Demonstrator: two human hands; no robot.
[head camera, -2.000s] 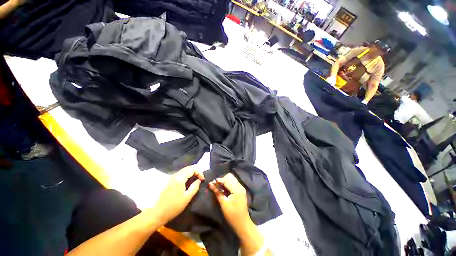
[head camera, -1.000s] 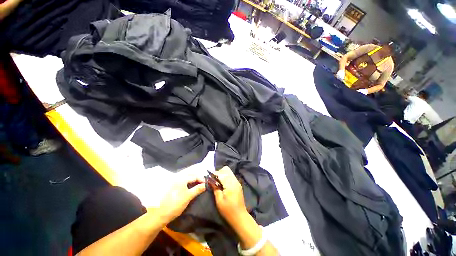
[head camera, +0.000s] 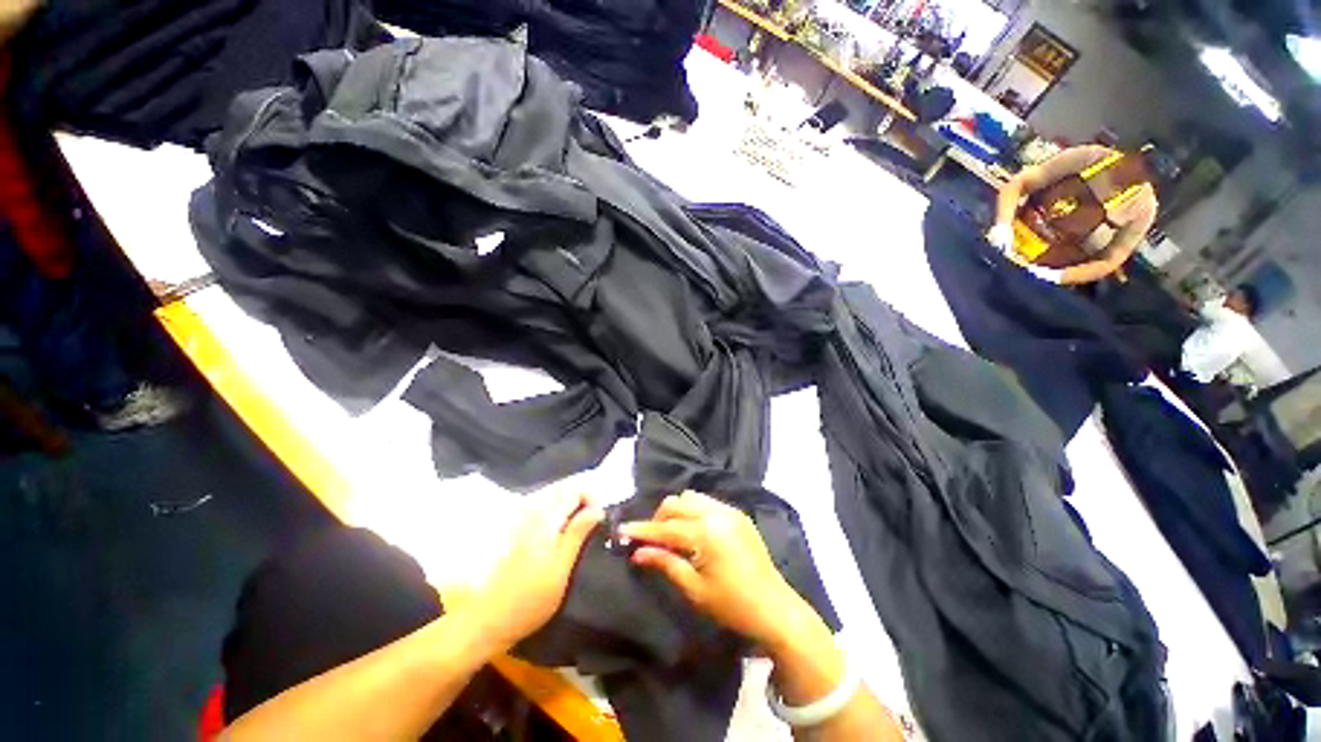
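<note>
A charcoal jacket (head camera: 652, 326) lies bunched on the white table (head camera: 406, 478), and one dark end of it hangs over the near yellow edge. My left hand (head camera: 536, 563) pinches this dark cloth between thumb and fingers. My right hand (head camera: 707, 558) is close beside it, its fingers bent at the same spot; a small dark tool tip seems to show between the hands, but most of it is hidden. A white band is on my right wrist.
Another charcoal garment (head camera: 985, 522) spreads down the right. Ribbed black garments (head camera: 189, 65) lie at the far left. A person in a brown apron (head camera: 1079, 210) leans over navy pieces (head camera: 1014, 319) across the table. Small white labels show on the heap.
My right hand has turned flatter over the cloth, its forearm swinging right. The dark tool that stood out between my hands a second ago is now mostly hidden. The person opposite has bent lower.
</note>
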